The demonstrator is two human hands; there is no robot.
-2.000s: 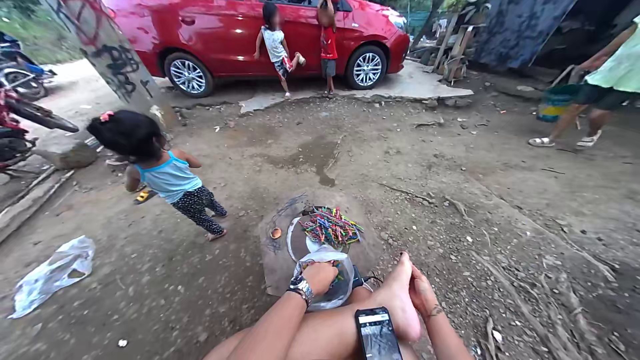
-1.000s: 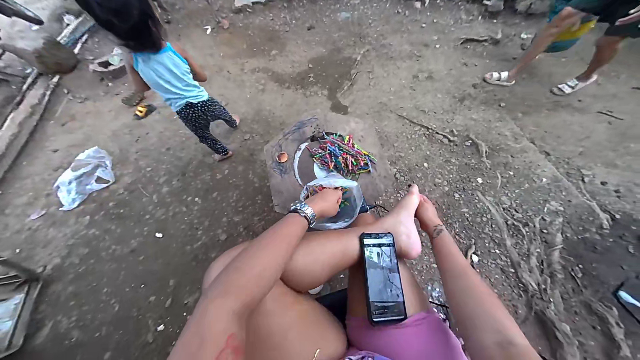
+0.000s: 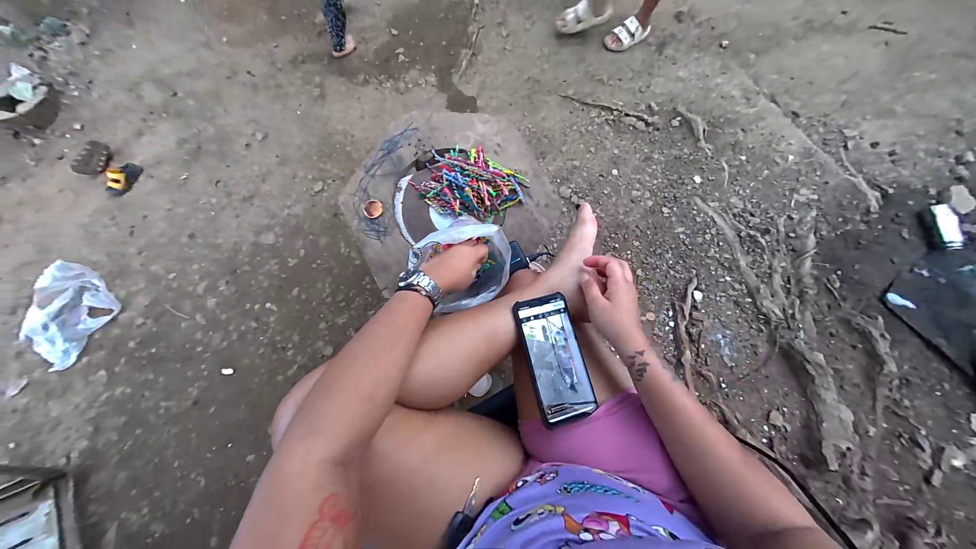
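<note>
My left hand, with a metal watch at the wrist, reaches into a clear plastic bag that holds small colourful pieces; its fingertips are partly hidden, so its grip is unclear. Just beyond the bag, a pile of thin multicoloured twisted sticks lies on a worn flat board. My right hand is beside my bare foot, fingers loosely bent and apart, holding nothing visible. A smartphone with a lit screen rests on my leg between my arms.
A small round orange-brown object and dark thin strands lie on the board's left side. A crumpled white plastic bag and a yellow-and-black object are on the dirt at left. Roots run along the right. A person's sandalled feet stand at the top.
The view has tilted down, taking the red car out of frame. My right hand has come off the foot it was touching. The small child has moved away, leaving only a lower leg in view.
</note>
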